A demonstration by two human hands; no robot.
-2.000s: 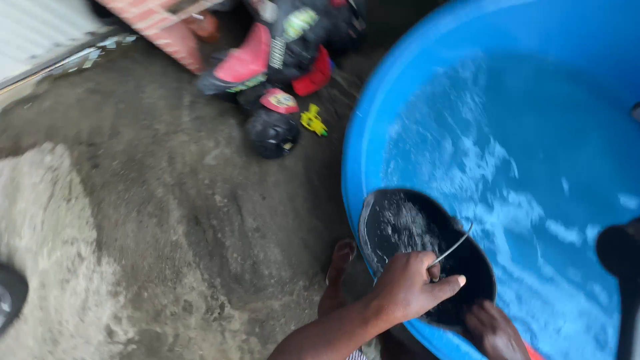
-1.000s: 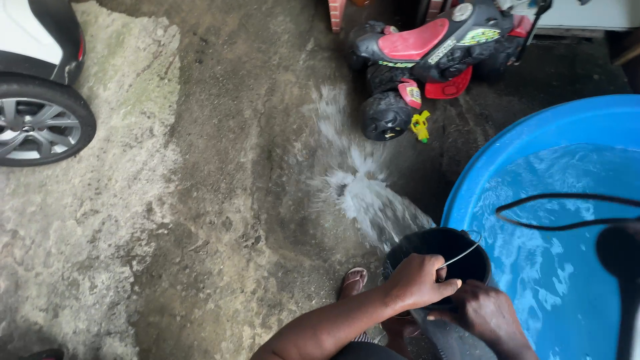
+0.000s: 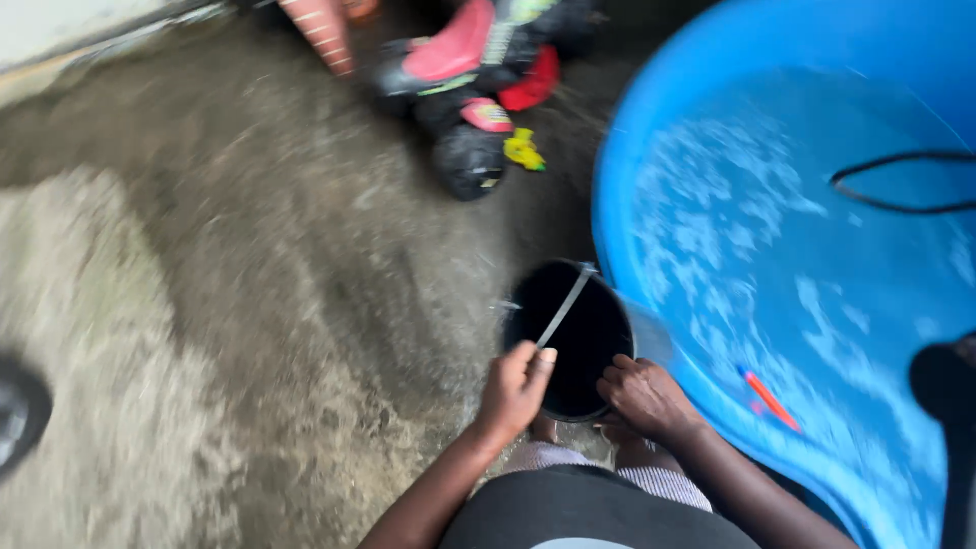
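A black bucket [image 3: 583, 335] with a thin wire handle hangs between my hands, just left of the rim of a large blue tub [image 3: 621, 206]. My left hand [image 3: 518, 389] grips the bucket's handle. My right hand [image 3: 644, 393] is closed on the bucket's near right rim. The inside of the bucket is dark, so its contents cannot be told. Rippled water [image 3: 808, 252] lies in the tub, with an orange and blue stick-shaped object [image 3: 772, 400] near its lower left side.
A toy ride-on vehicle [image 3: 465, 69] in black and pink stands at the top on the wet concrete floor [image 3: 320, 252], a yellow toy [image 3: 524, 149] beside its wheel. A black cable or hose loop [image 3: 862, 183] crosses the tub at right. A wheel [image 3: 15, 415] shows at far left.
The splash of water pouring from the bucket onto the floor one second ago is no longer seen. Two seconds ago the bucket was tilted over the tub, with water in it. The view has swung.
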